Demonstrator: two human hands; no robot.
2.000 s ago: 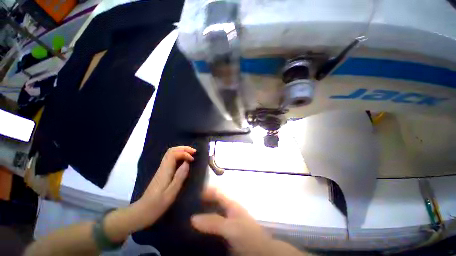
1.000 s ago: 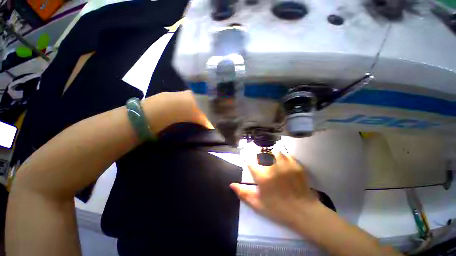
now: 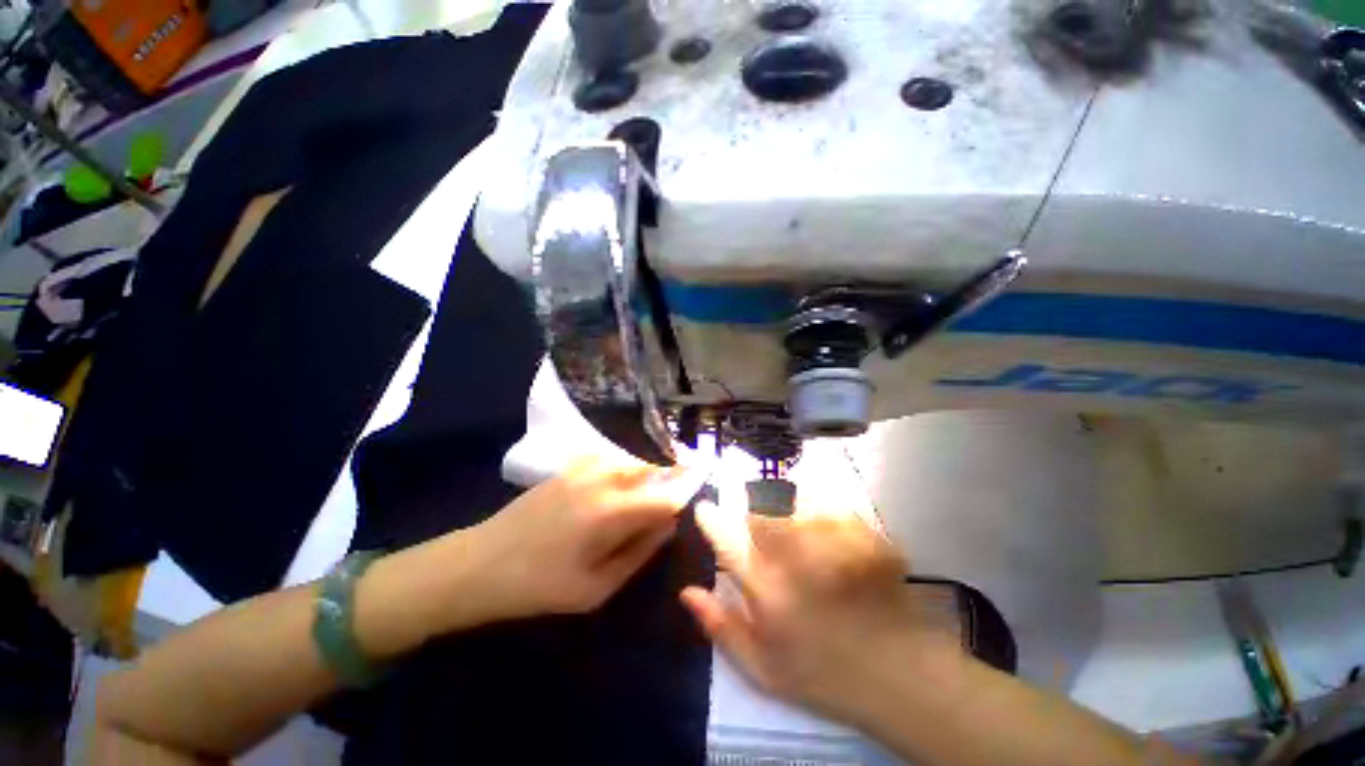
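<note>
A black fabric panel [image 3: 569, 681] lies left of the needle and hangs toward the front table edge. My left hand [image 3: 599, 531], with a green bangle at the wrist, pinches a white-backed piece [image 3: 557, 434] at the panel's edge beside the presser foot. My right hand [image 3: 808, 591] is just right of it, its fingertips at the bright presser foot area [image 3: 771, 486]; glare and blur hide whether it grips anything. The white sewing machine [image 3: 928, 165] with blue stripe stands above both hands.
More black panels [image 3: 285, 374] are spread at the left. A shiny thread guard [image 3: 584, 270] and the tension dial [image 3: 828, 382] jut out above the hands. Small green-orange tools [image 3: 1262, 666] lie at the right edge. A lit phone-like rectangle [image 3: 27, 425] is at far left.
My left hand has come back from behind the machine head to the front, now with the white-backed piece. My right hand stays near the presser foot. The camera view has shifted slightly.
</note>
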